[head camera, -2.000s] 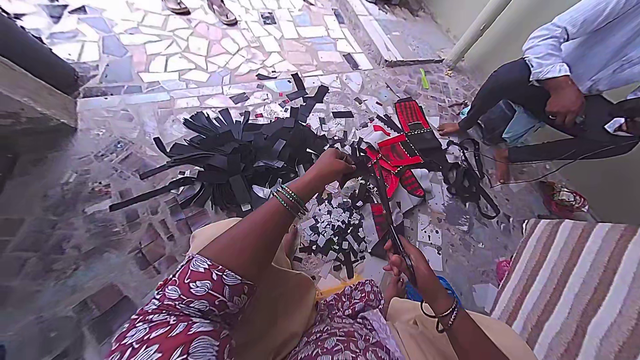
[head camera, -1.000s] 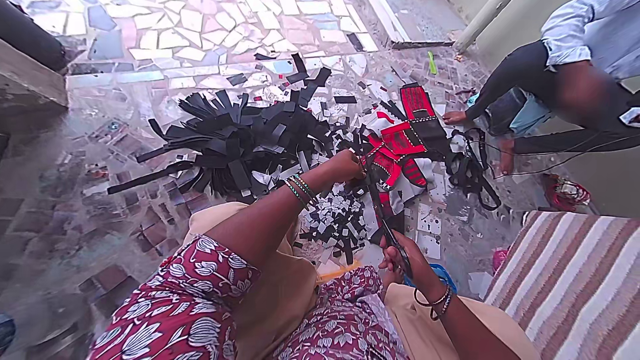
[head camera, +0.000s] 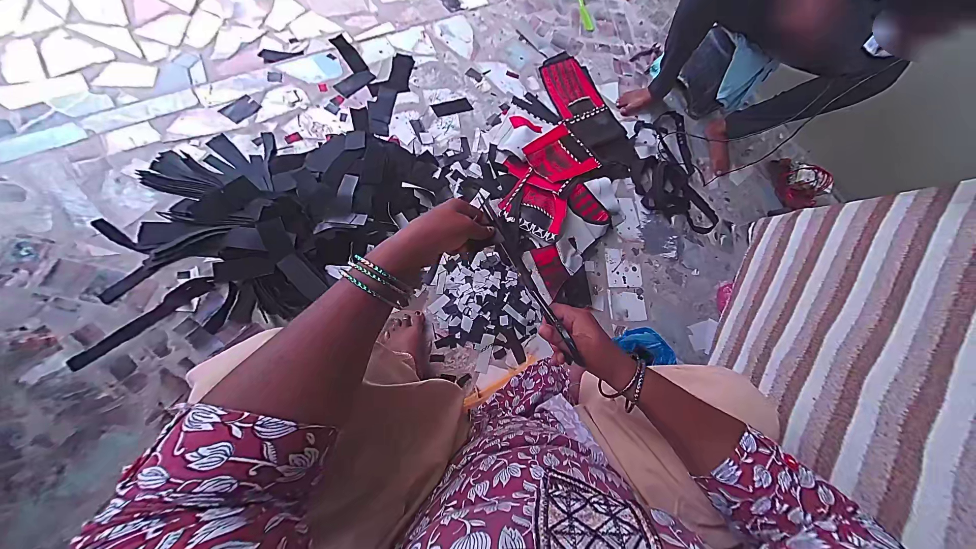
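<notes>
My right hand is closed round the handles of long dark scissors, whose blades point up and left toward my left hand. Pinched fingers of my left hand hold a small dark piece at the blades; its shape is hard to make out. Small black and white cut pieces lie heaped on the floor below the scissors. Left of my left hand spreads a big pile of black strips. Red and black patterned pieces with beaded-looking trim lie just beyond the scissors.
Black straps lie right of the red pieces. A person's bare foot and dark-clad legs are at the upper right, near a thin cable. A striped cloth-covered surface stands at the right. A blue plastic bag lies by my right wrist.
The view has shifted somewhat. Both hands stay near the heap of cut pieces, with the scissors still in my right hand.
</notes>
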